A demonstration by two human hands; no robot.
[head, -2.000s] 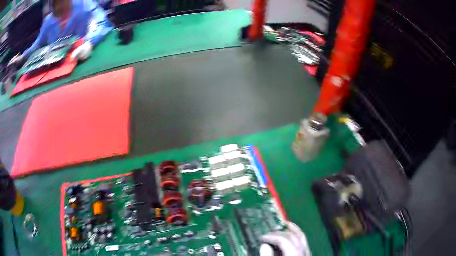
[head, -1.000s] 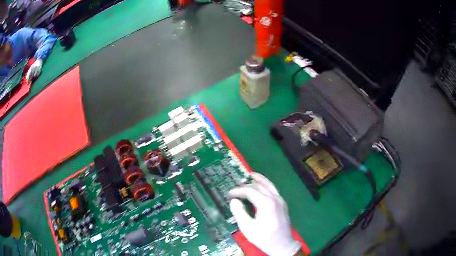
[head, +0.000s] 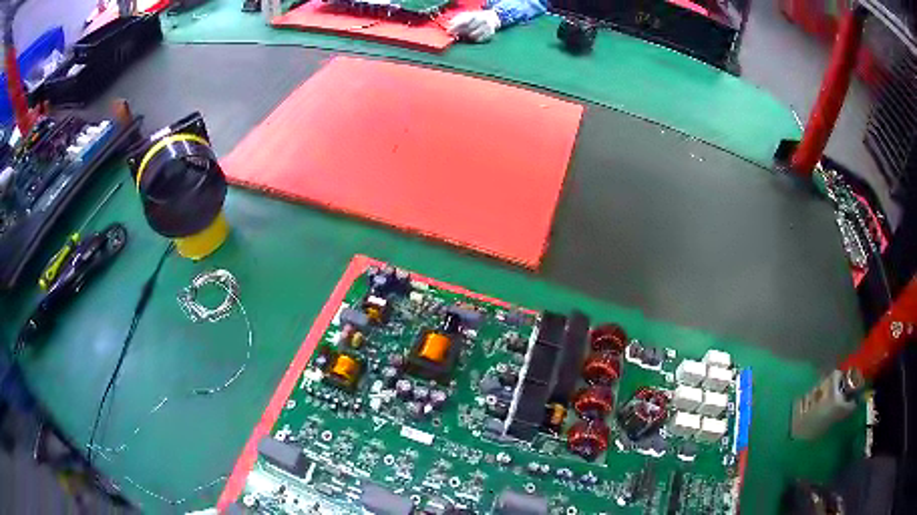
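Observation:
The large green circuit board [head: 442,407] lies on a red foam pad [head: 302,372] in front of me, its crowded side up, its near edge cut off by the picture. Black heatsinks [head: 548,372] stand beside a column of copper-red toroids [head: 593,402]. White relays [head: 704,394] sit near the blue strip at the right. A loose coil of solder wire [head: 211,295] lies on the green mat left of the board. Neither of my hands is in the picture.
A black-and-yellow round container [head: 183,191] stands left, by a black-handled tool [head: 75,267]. A larger red pad [head: 422,156] lies beyond. A pale bottle [head: 827,404] stands right, by a red post. Another person's gloved hand [head: 475,25] shows at the top.
The view has swung left. The board now appears further right, and the container and solder coil have come fully in. My right hand, at the board's right edge before, has left the picture.

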